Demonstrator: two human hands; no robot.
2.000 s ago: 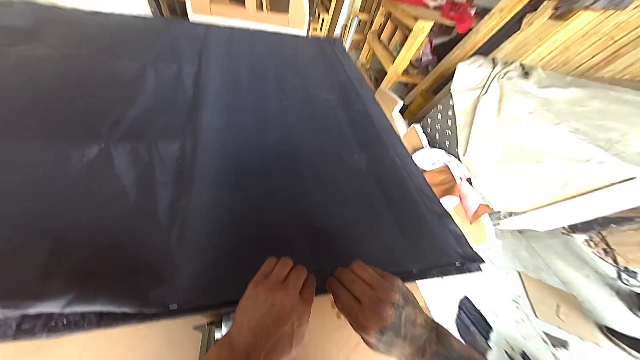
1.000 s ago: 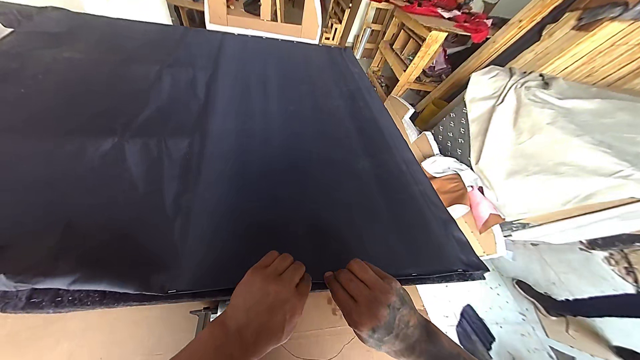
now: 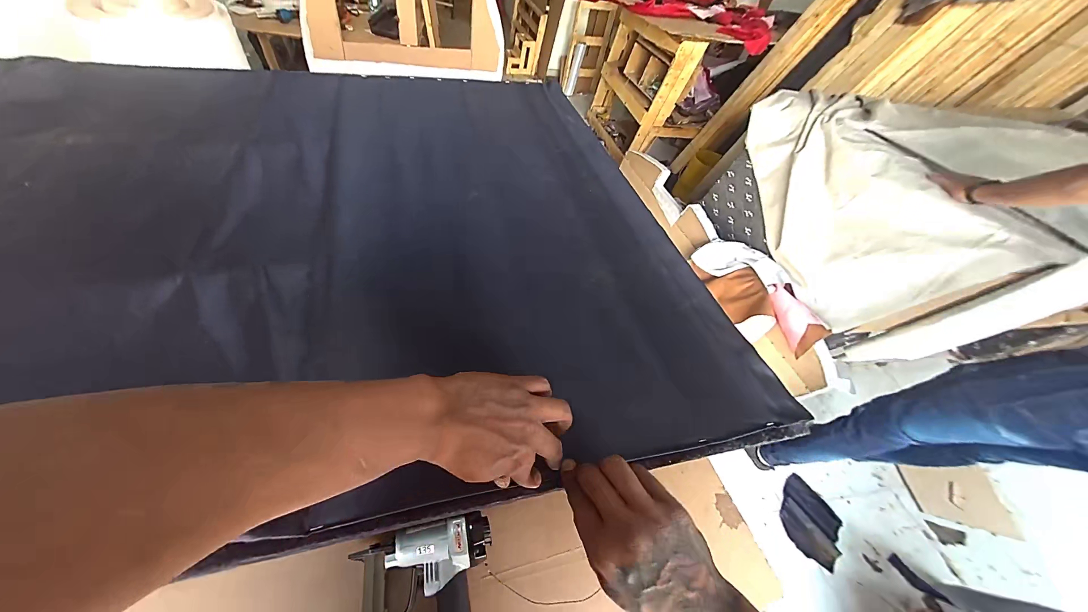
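Dark navy fabric (image 3: 459, 255) lies over a large flat panel, with staples visible along its near edge toward the right corner. My left hand (image 3: 501, 429) rests on the fabric by that edge, fingers curled and pressing at the fold. Beside it, my right hand (image 3: 625, 510) pinches the fabric's edge between thumb and fingers; the two hands almost touch. Below the panel's edge, a pneumatic staple gun (image 3: 433, 548) lies near my left forearm, partly hidden by the panel.
Brown cardboard (image 3: 544, 544) lies under the near edge. At the right, a person's arm (image 3: 1028, 187) reaches over beige cloth (image 3: 901, 195), and a leg in jeans (image 3: 960, 416) stands near the panel's corner. Fabric scraps (image 3: 809, 520) lie on the floor. Wooden frames (image 3: 659, 85) stand behind.
My left forearm now reaches across from the left, with the hand higher on the fabric. The staple gun shows more fully. Another person's arm and leg have come into view at the right.
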